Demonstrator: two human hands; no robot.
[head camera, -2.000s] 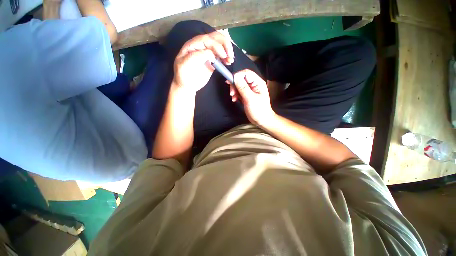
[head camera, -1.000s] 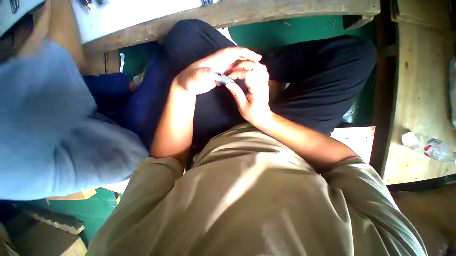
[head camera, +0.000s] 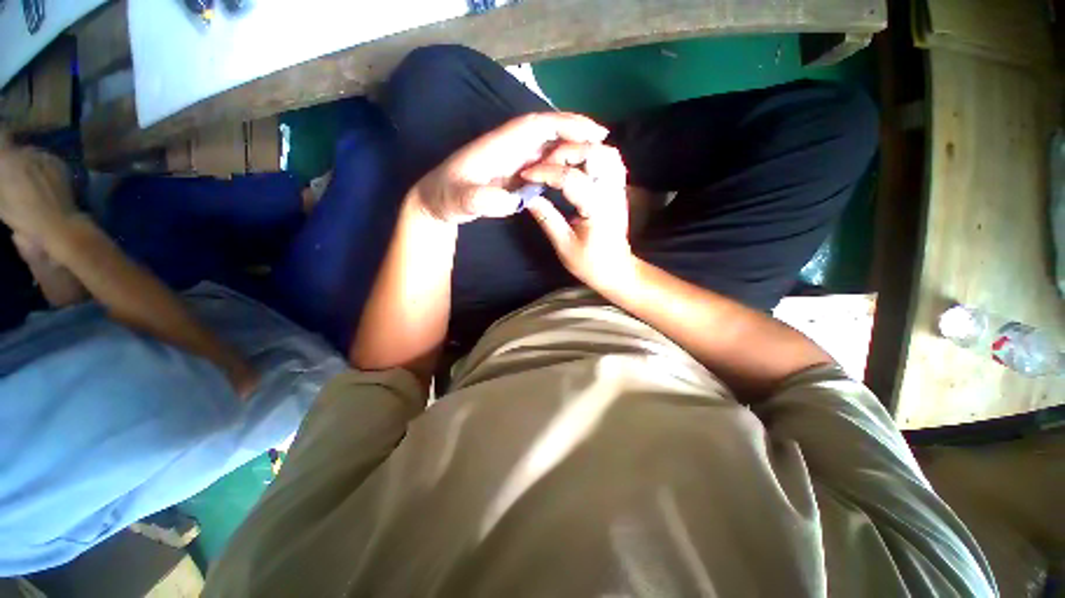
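Note:
A small grey-blue piece (head camera: 529, 193) shows between my two hands above my lap. It looks like the slim pen-like tube, but most of it is hidden by fingers. My left hand (head camera: 496, 169) is curved around its left side, palm inward, with the long fingers reaching over toward my right hand. My right hand (head camera: 592, 210) pinches the piece between thumb and fingers. The two hands touch or nearly touch at the fingertips.
A wooden table edge (head camera: 654, 32) with a white sheet (head camera: 269, 44) runs ahead; small dark items lie on it. A person in blue (head camera: 140, 409) sits close at left. At right, a wooden bench (head camera: 987, 210) holds a clear bottle (head camera: 1025, 348). Cartons lie lower left.
The tube showed long between my hands; my hands have closed together over it and only a bit shows. The person at left has leaned back, uncovering more table.

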